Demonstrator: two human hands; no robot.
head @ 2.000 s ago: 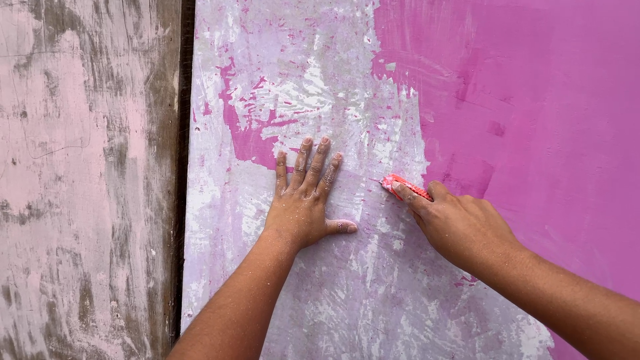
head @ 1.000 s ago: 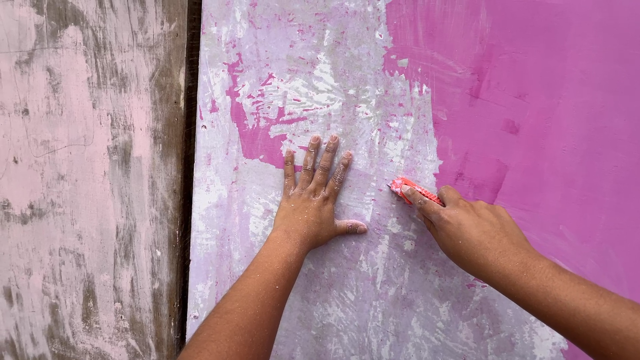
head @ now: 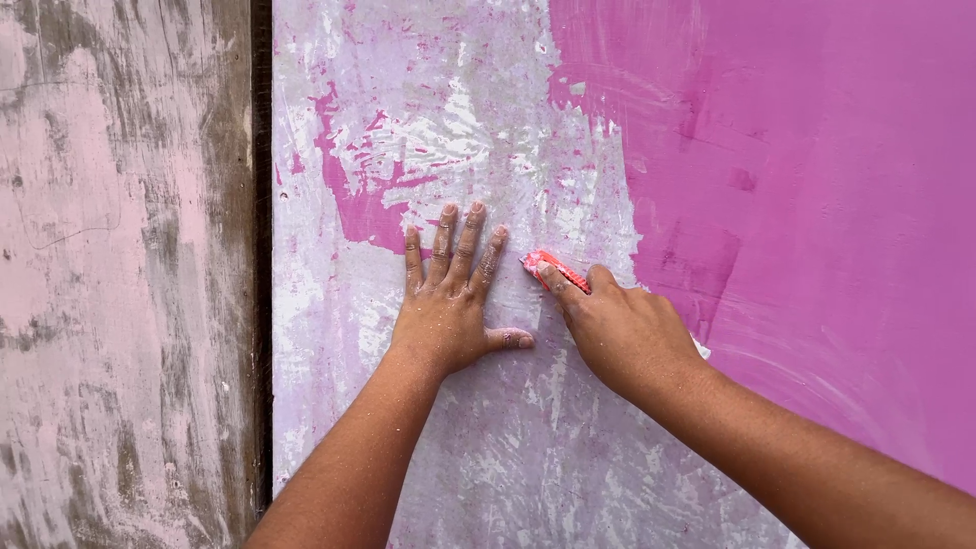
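Note:
A flat panel [head: 823,213] fills most of the view, magenta on the right, its paint scraped to patchy white and lilac on the left. My left hand [head: 454,305] lies on the scraped part with fingers spread, holding nothing. Its fingertips reach beside a leftover magenta patch [head: 370,217]. My right hand [head: 625,320] is closed around a red-orange utility knife [head: 560,271], whose front end points up and left at the scraped surface, just right of my left index finger. Only a little of the tip shows, and the fingers hide part of the handle. Pale dust coats my fingers.
To the left stands a weathered wooden board [head: 130,305] with worn pale pink paint. A dark vertical gap [head: 261,229] runs between it and the panel. A ragged paint edge [head: 637,244] divides the scraped part from the smooth magenta. Something small and white shows beside my right wrist.
The knife and my right hand have come a little closer to my left hand, which stays spread at about the same spot on the panel.

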